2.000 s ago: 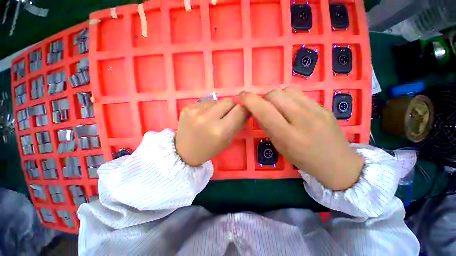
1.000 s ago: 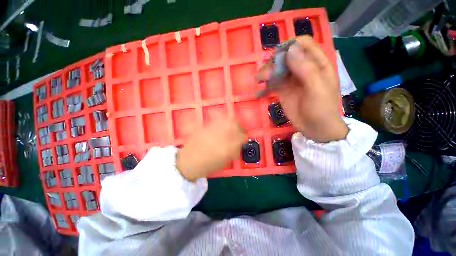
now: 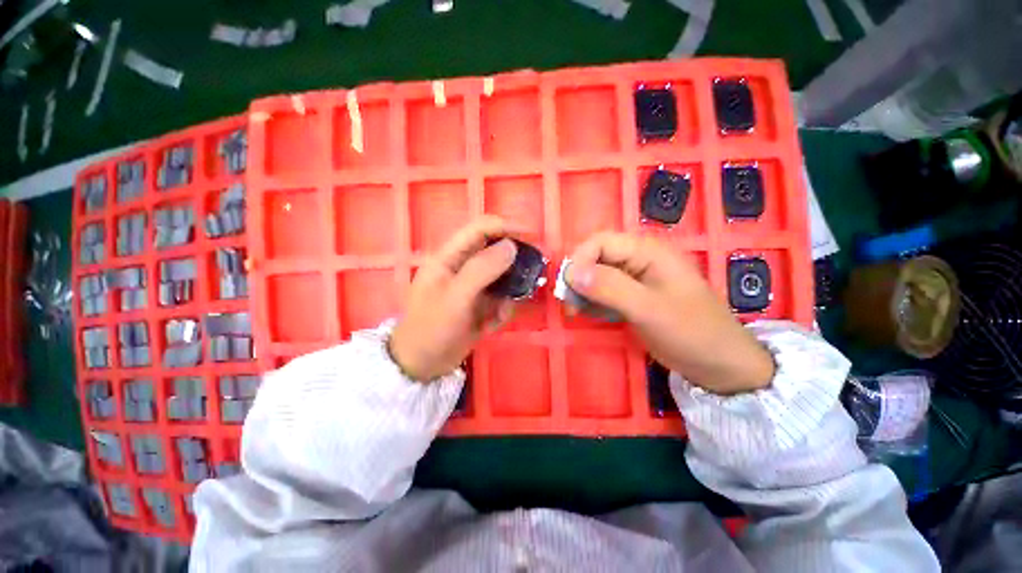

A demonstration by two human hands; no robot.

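My left hand holds a black watch body between thumb and fingers above the large-pocket red foam tray. My right hand holds a small grey metal band piece in its fingertips, just right of the watch body; a narrow gap shows between them. Most of the band piece is hidden by my right fingers. Several black watches lie in the tray's right pockets, one of them tilted. Two more at the near edge are partly hidden by my hands and sleeves.
The small-pocket red tray with grey band pieces is at the left. Loose band strips lie on the green surface beyond. At the right are a brown tape roll, a round black fan, a clear bag and a black item with a silver part.
The camera view has shifted. My right hand has come from the tray's upper right to the middle, beside my left hand. The watch body now shows in my left hand.
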